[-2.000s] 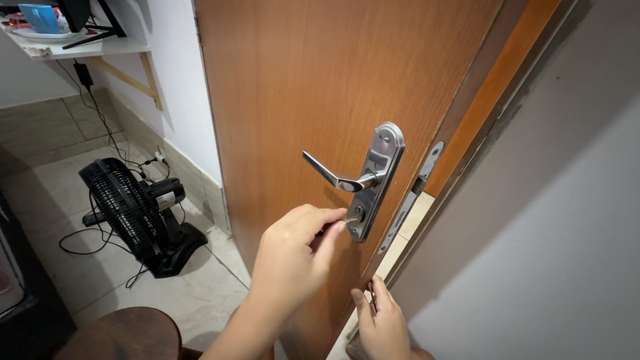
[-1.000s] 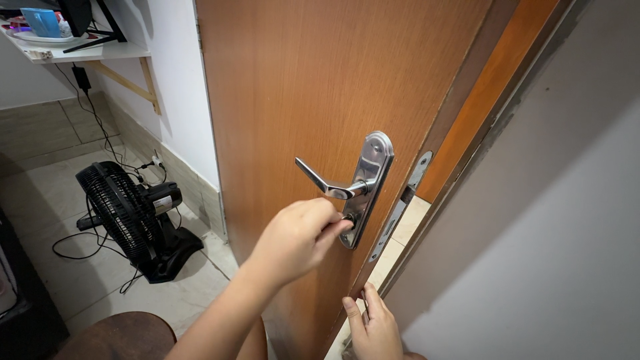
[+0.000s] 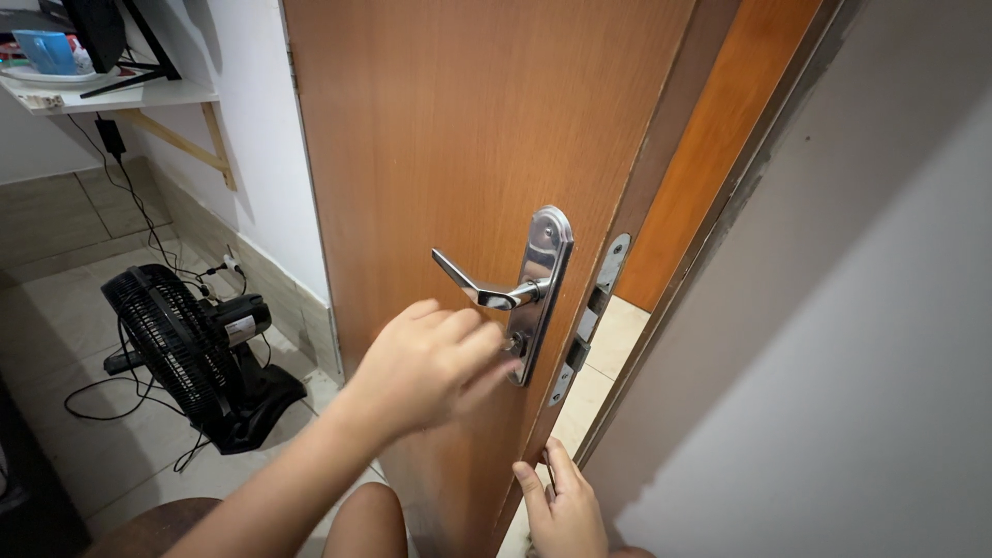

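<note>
A brown wooden door (image 3: 465, 155) stands ajar, with a chrome lever handle (image 3: 488, 293) and backplate (image 3: 546, 256) on its face. At the keyhole below the lever, my left hand (image 3: 434, 364) has its fingers curled around what looks like a key, mostly hidden and blurred. On the door's edge is a metal lock faceplate (image 3: 614, 260). A latch shows in it, and a deadbolt (image 3: 577, 353) sticks out lower down. My right hand (image 3: 566, 504) grips the door's edge near the bottom of the view, thumb on the near face and fingers around the edge.
A black fan (image 3: 167, 341) with loose cables is on the tiled floor at left. Above it, a wall shelf (image 3: 167, 94) holds a blue cup (image 3: 48, 53) and a monitor stand. A round brown stool seat (image 3: 147, 531) is at lower left. The grey wall (image 3: 837, 325) lies right of the door frame.
The deadbolt now protrudes from the faceplate, where it lay flush before. My left hand has turned at the keyhole. My right hand keeps its place on the door's edge.
</note>
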